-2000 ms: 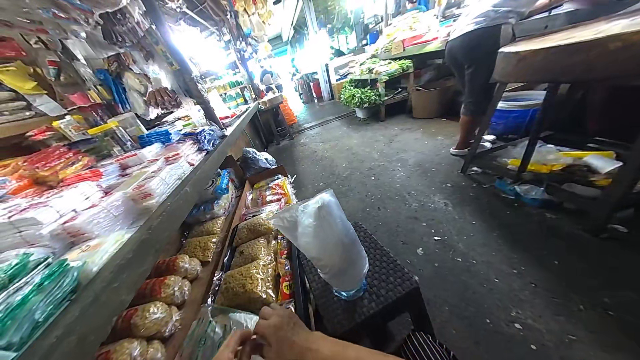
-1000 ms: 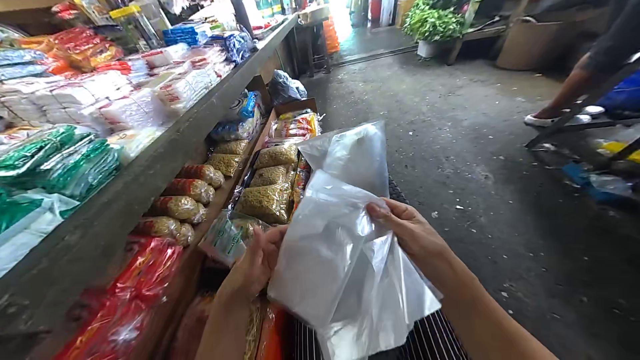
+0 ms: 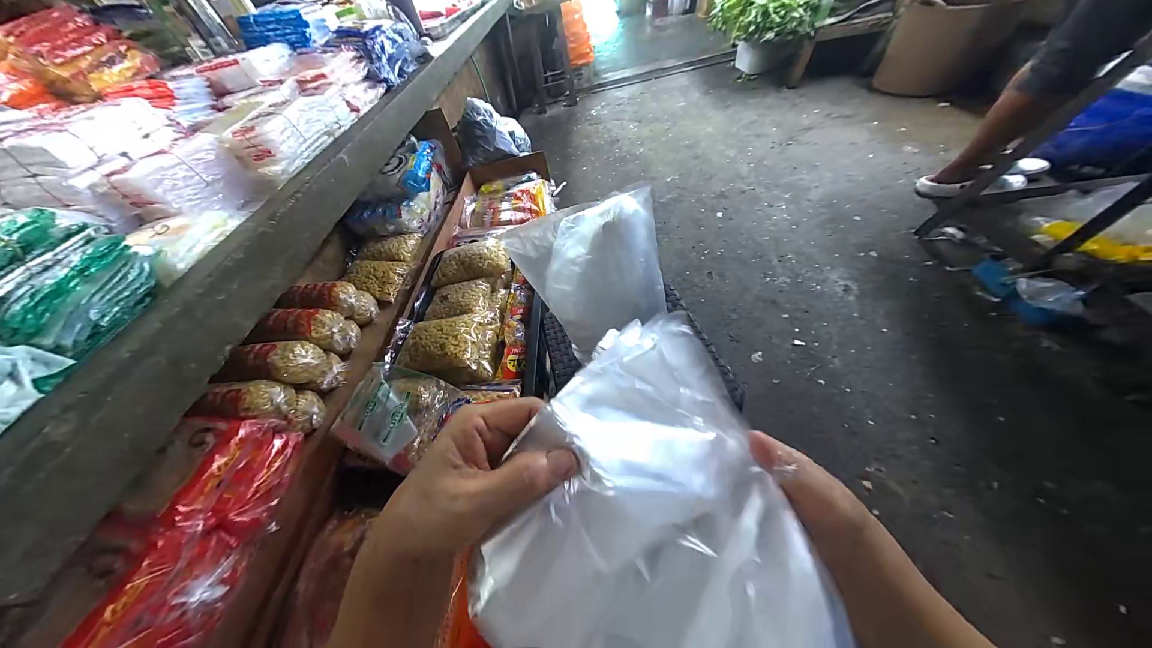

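Note:
A stack of clear plastic bags spans the space between my two hands, low in the middle of the view. My left hand pinches its left edge, thumb on top. At its right edge my right hand grips the plastic, its fingers partly hidden behind. Just beyond, another clear plastic bag stands on a black woven stool, its lower part hidden by the held stack. A small clear packet with green print lies left of my left hand.
Bags of yellowish dry goods fill boxes on the left, beside red packets. A concrete ledge bears stacked plastic bags. At the right, a person's leg is beside a metal frame; a potted leafy plant stands farther back.
Two seconds ago my hands were low by the packets; one second ago they held the clear bags. Since then the stack has turned and my hands grip its two sides. The view has shifted down.

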